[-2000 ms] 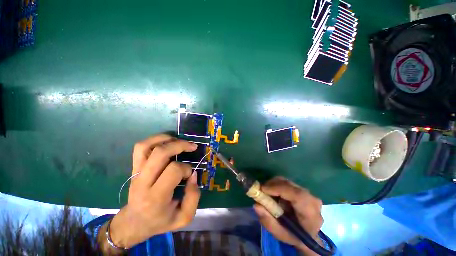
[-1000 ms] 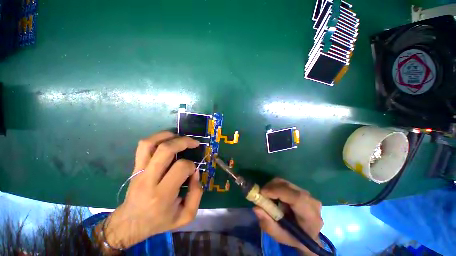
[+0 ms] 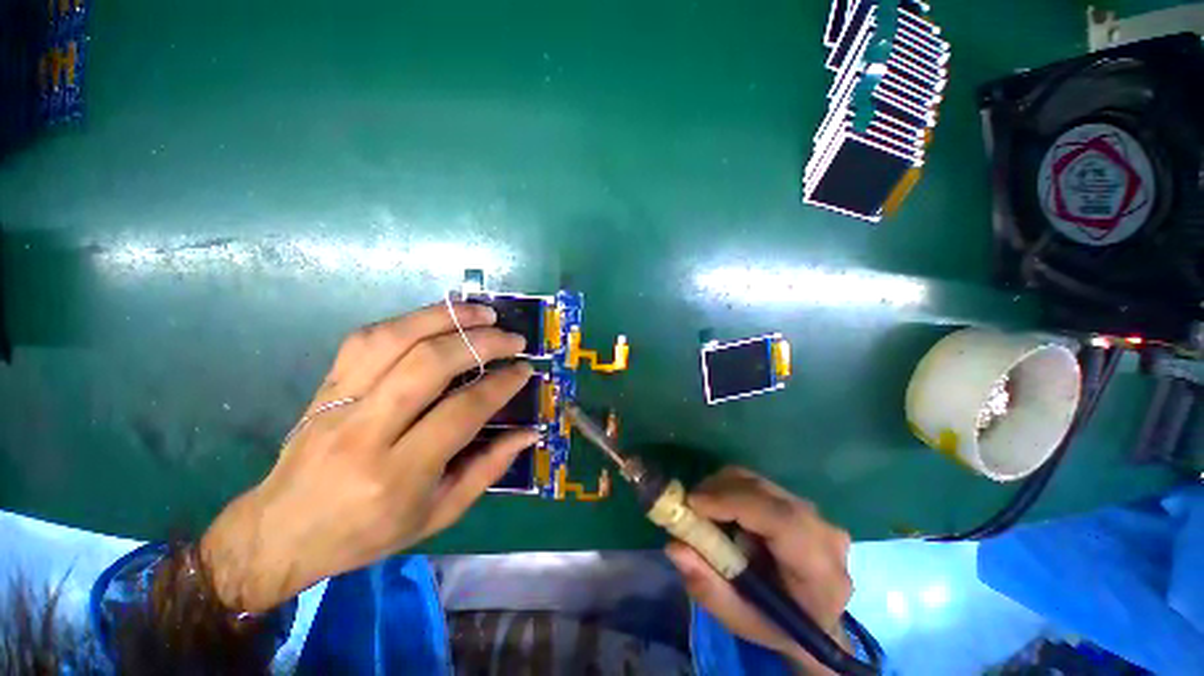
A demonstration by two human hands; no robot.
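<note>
A narrow blue PCB strip (image 3: 569,317) with hooked orange tabs on its right lies in front of me. Three dark LCD modules (image 3: 519,321) are lined up along its left side, partly covered by my fingers. My left hand (image 3: 409,396) lies palm down with its fingertips on the modules; thin solder wire (image 3: 466,337) runs between its fingers and curls over their tips. My right hand (image 3: 779,548) holds the soldering iron (image 3: 700,531) by its tan grip. The iron's tip touches or nearly touches the strip at the middle module.
A single LCD module (image 3: 743,369) lies right of the strip. A fanned stack of LCD modules (image 3: 865,172) is at the upper right. A black fan (image 3: 1093,185) and white cup (image 3: 944,403) stand at the right, with black cords beside. Blue PCB panels (image 3: 60,66) lie far left.
My left hand has opened out from its pinch near the joint and moved up and left, its fingers flatter over the modules. The wire end has left the joint. The strip has shifted slightly left.
</note>
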